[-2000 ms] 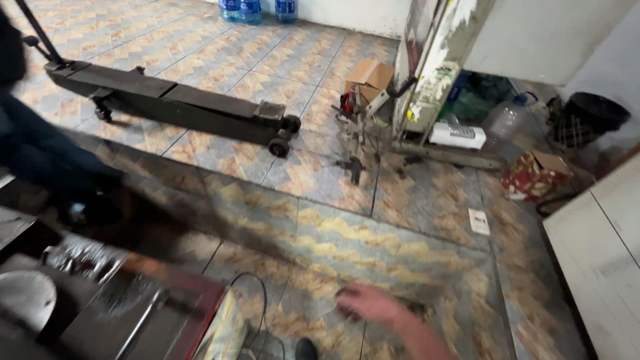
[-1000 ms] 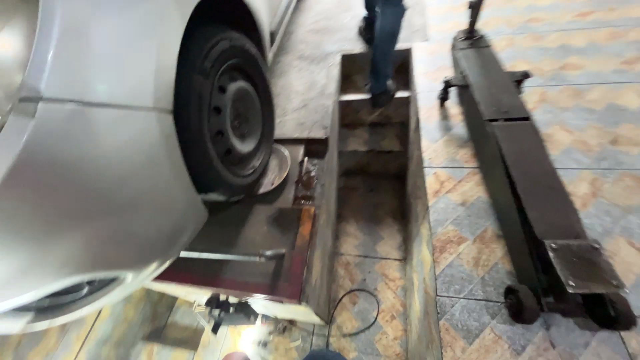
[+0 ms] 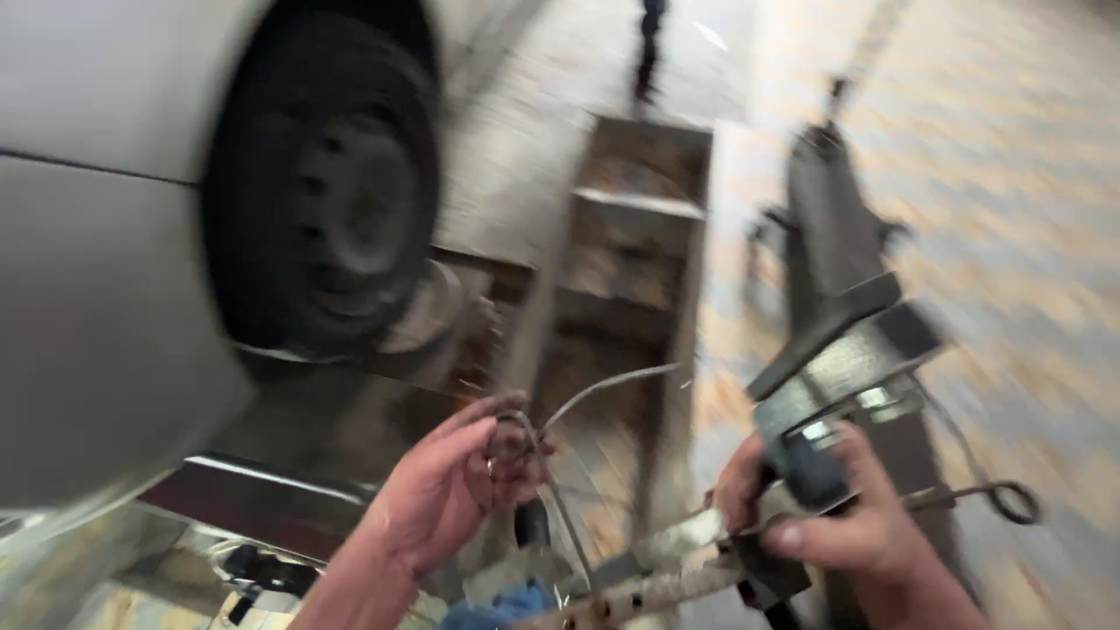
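Observation:
My right hand [image 3: 840, 525] grips a metal clamp-like device [image 3: 840, 376] with dark pads and bolts, at the lower right. A perforated metal bar [image 3: 647, 595] runs leftward from below that hand. A thin grey cable or wire [image 3: 604, 385] loops near my left hand [image 3: 455, 481], whose fingers are curled around part of it. A metal rod with a ring-shaped end [image 3: 1015, 503] sticks out right of my right hand. Blur hides the exact contact of the left fingers.
A silver car [image 3: 96, 289] with its front or rear wheel [image 3: 341, 192] on a round plate [image 3: 429, 306] fills the left. A sunken pit [image 3: 630, 262] with steps runs ahead. A long floor jack [image 3: 831, 210] lies on tiles at right. Part of a person's leg [image 3: 649, 44] shows beyond.
Both my hands have come into view, the right one with the metal device and the left one at the cable. The view has turned toward the car since the oldest frame.

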